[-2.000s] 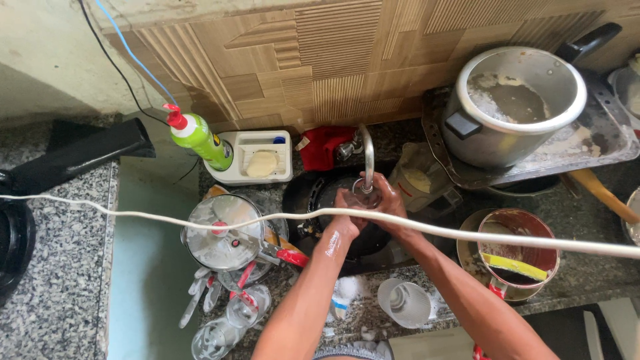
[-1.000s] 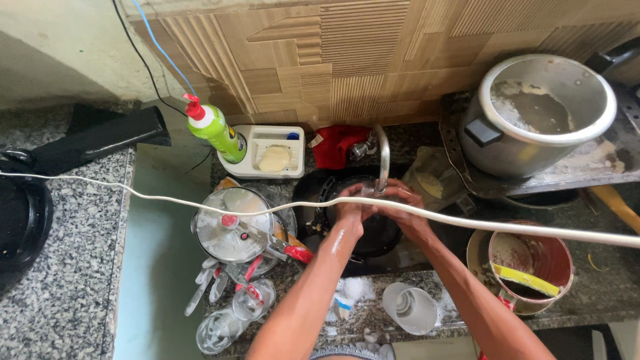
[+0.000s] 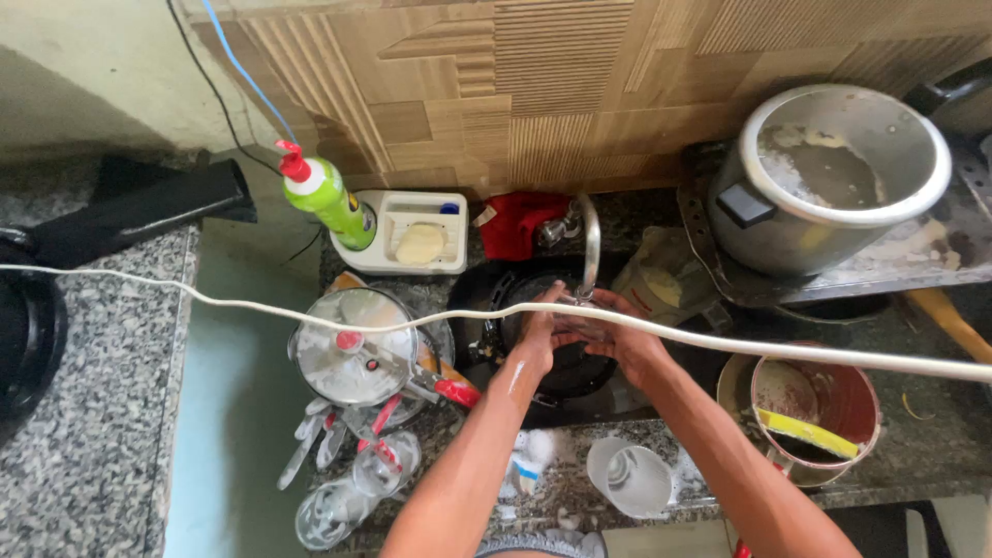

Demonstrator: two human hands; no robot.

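Note:
Both hands are together under the curved metal faucet [image 3: 593, 240], over the dark sink [image 3: 620, 384]. My left hand [image 3: 542, 329] and my right hand [image 3: 624, 333] grip a clear glass [image 3: 577, 318] from either side, its shape partly hidden by the fingers and a white cable. Wet streaks show on my left forearm. Below the glass lies a round black pan [image 3: 573, 372] in the sink. A clear plastic container [image 3: 663, 283] stands to the right of the faucet. Two translucent cups [image 3: 639, 480] lie on the near edge of the counter, with suds beside them.
A white cable [image 3: 457, 314] crosses in front of the hands. Left stand a soapy pressure cooker lid [image 3: 353, 356], glasses [image 3: 333, 511], soapy cutlery [image 3: 302, 446] and a green detergent bottle [image 3: 333, 201] by a soap tray [image 3: 457, 260]. Right are a large pot [image 3: 728, 201] and a red pot [image 3: 868, 426] holding a yellow sponge [image 3: 806, 434].
Around the glass, the fingers have shifted their hold, while both hands stay beneath the faucet. The surrounding dishes have not plainly moved.

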